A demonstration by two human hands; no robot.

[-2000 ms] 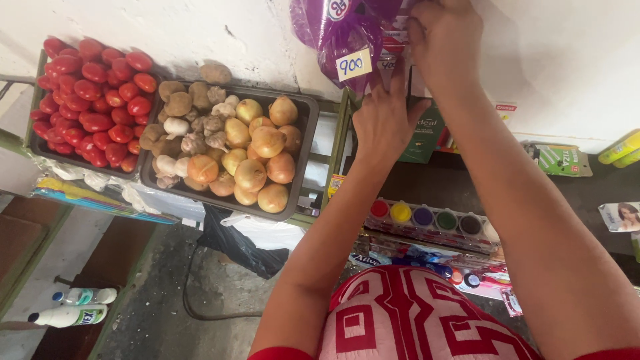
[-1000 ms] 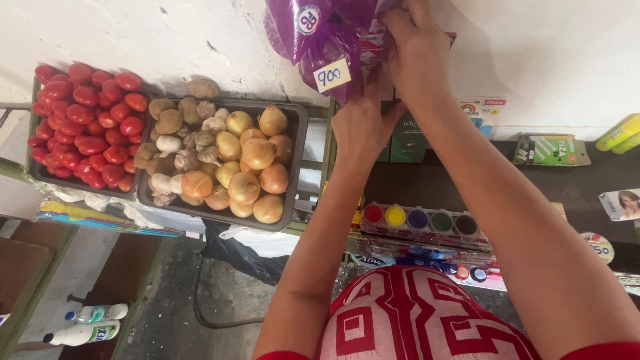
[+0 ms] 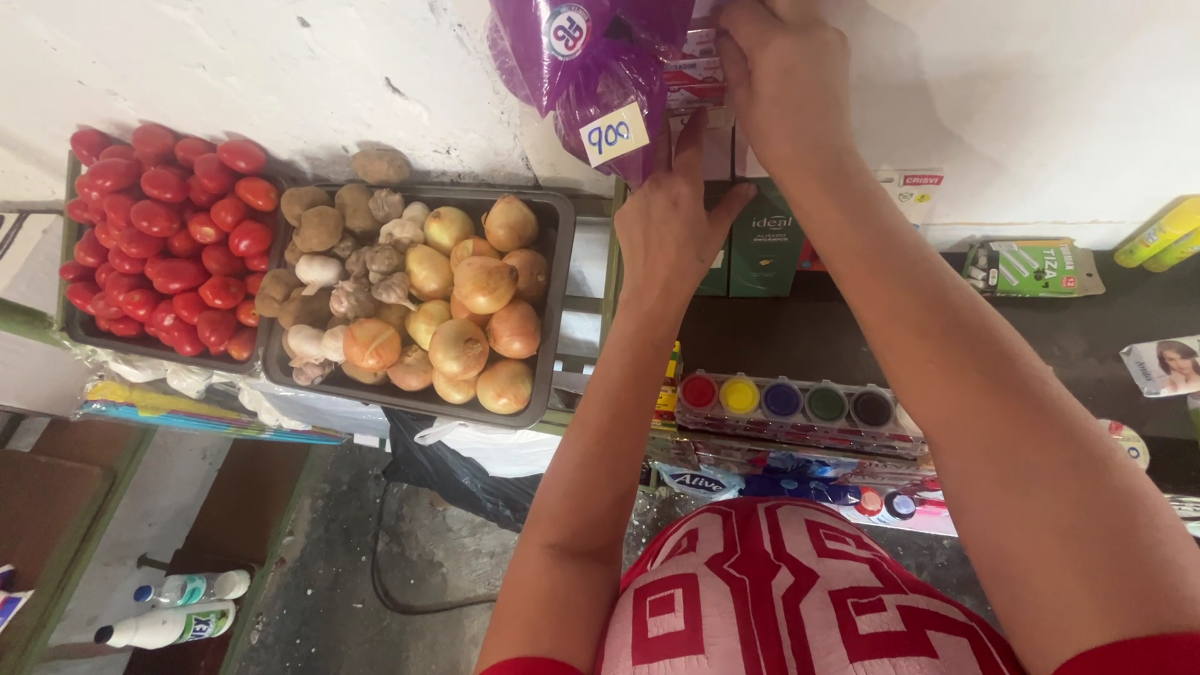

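Note:
My left hand [image 3: 677, 225] reaches up to the lower edge of a stack of small red and white boxes [image 3: 696, 70], its fingers spread beside a purple plastic bag [image 3: 614, 89] that bears a handwritten price tag [image 3: 614, 135]. Against the right side of the same boxes lies my right hand [image 3: 787, 80], fingers bent; its upper part is cut off by the frame's top edge, and its grip is unclear. Below the hands stand dark green boxes [image 3: 764, 239], partly behind my left hand.
Left are a tray of tomatoes [image 3: 169, 239] and a tray [image 3: 560, 309] of onions, garlic and potatoes. Paint pots [image 3: 783, 398] line the shelf's near edge. A chalk box [image 3: 1031, 267] lies at right, near yellow tubes [image 3: 1162, 234]. Bottles [image 3: 169, 623] lie lower left.
Both hands stay around the small boxes beside the purple bag, with small shifts of the fingers. The view has shifted a little.

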